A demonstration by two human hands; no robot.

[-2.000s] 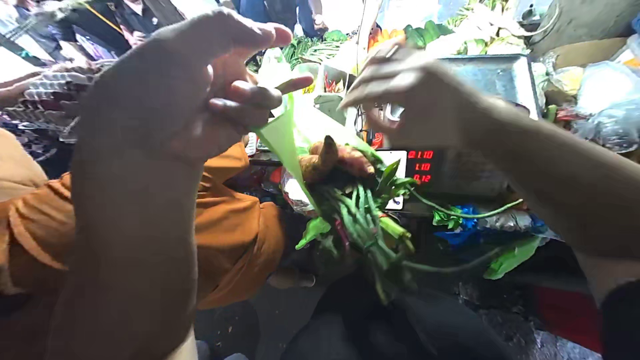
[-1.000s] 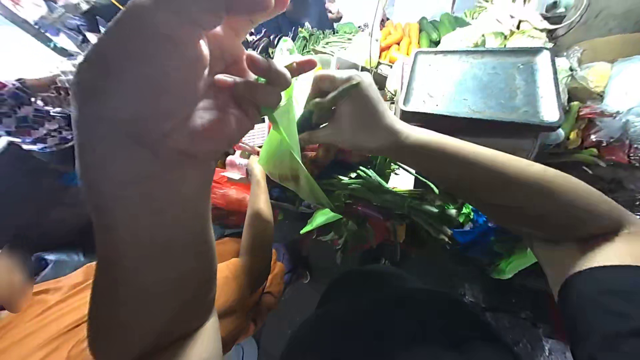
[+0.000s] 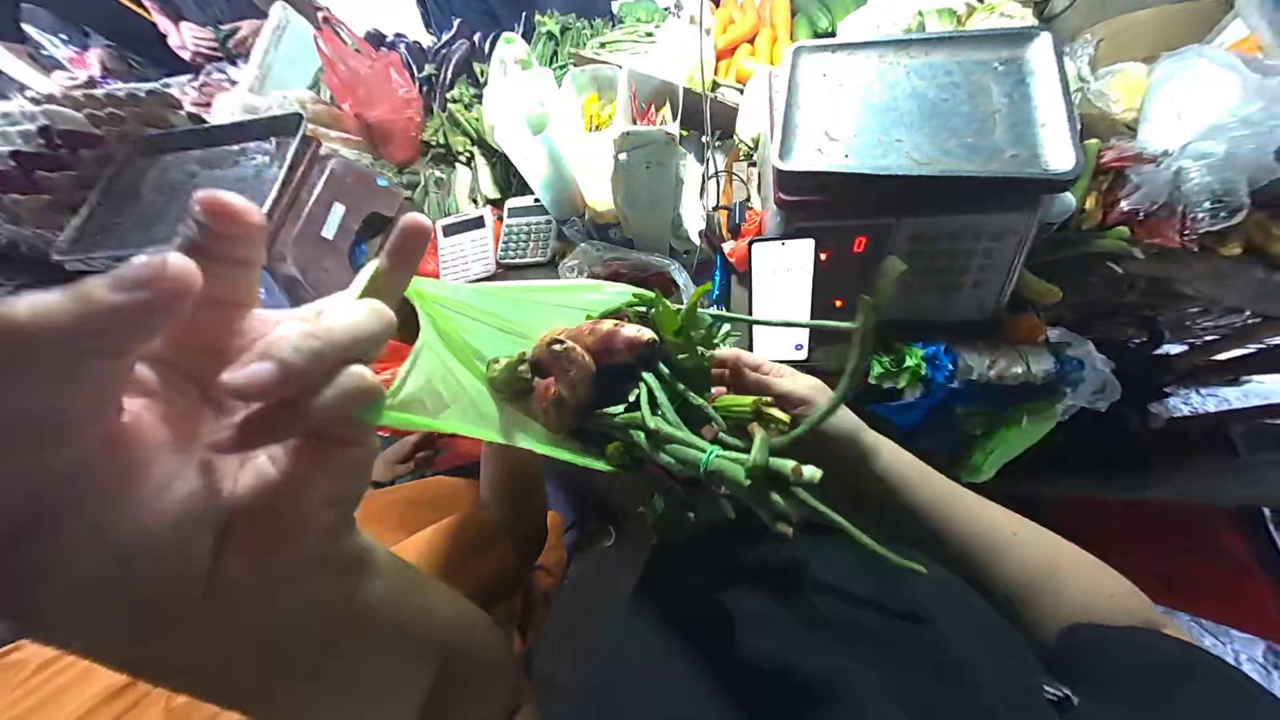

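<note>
My left hand looms large at the left, palm up, with a light green plastic bag caught at its fingers. The bag stretches open to the right. At its mouth lie knobbly reddish-brown roots and a bunch of green stems tied with a green band, with leaves and long beans beside them. My right hand curls against the leafy greens from the right; its fingertips are partly hidden by them.
A digital scale with a metal tray stands at the back right, a lit phone leaning by it. Two calculators, another scale tray, carrots, eggplants and a red bag lie beyond. A person in orange is close below the bag.
My right hand has moved down from the bag's upper edge to the greens. The green bag, upright before, now lies stretched sideways with the roots showing. The scale's display, showing several figures at first, now reads 0.
</note>
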